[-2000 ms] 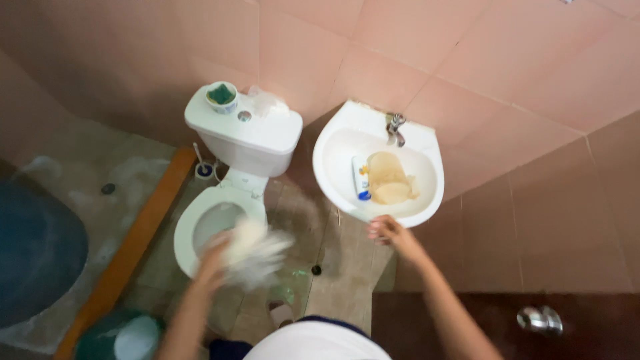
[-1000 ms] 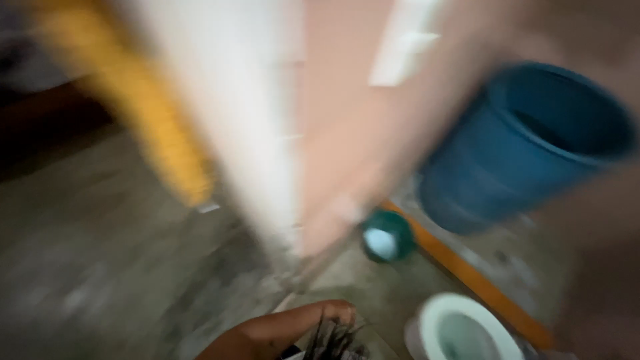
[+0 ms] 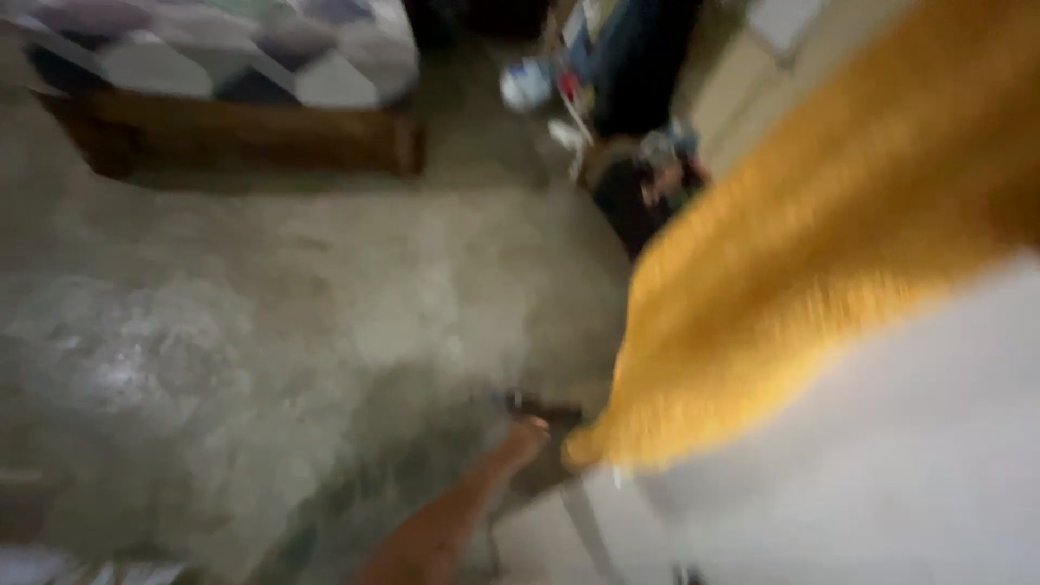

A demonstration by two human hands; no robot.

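My left hand (image 3: pixel 528 435) is low in the middle of the head view, its forearm rising from the bottom edge. Blur hides the fingers and whether they hold anything. Close beside the hand is a small dark object (image 3: pixel 548 409); contact between them cannot be told. A yellow-orange cloth (image 3: pixel 764 309) hangs large on the right, its lower tip just to the right of the hand. Behind and below the cloth is a white surface (image 3: pixel 894 455), perhaps a door or wall. My right hand is out of view.
A bed with a hexagon-patterned cover (image 3: pixel 162 69) and wooden base (image 3: pixel 244 138) is at the upper left. Several blurred items, among them a white and blue one (image 3: pixel 526 84) and a dark upright one (image 3: pixel 642 65), stand at the top centre. Grey floor (image 3: pixel 390 276) lies between.
The view has swung from the bathroom to a room with a bed. Two seconds ago my left hand held something whitish and my right hand was by the sink; the right is now out of view.
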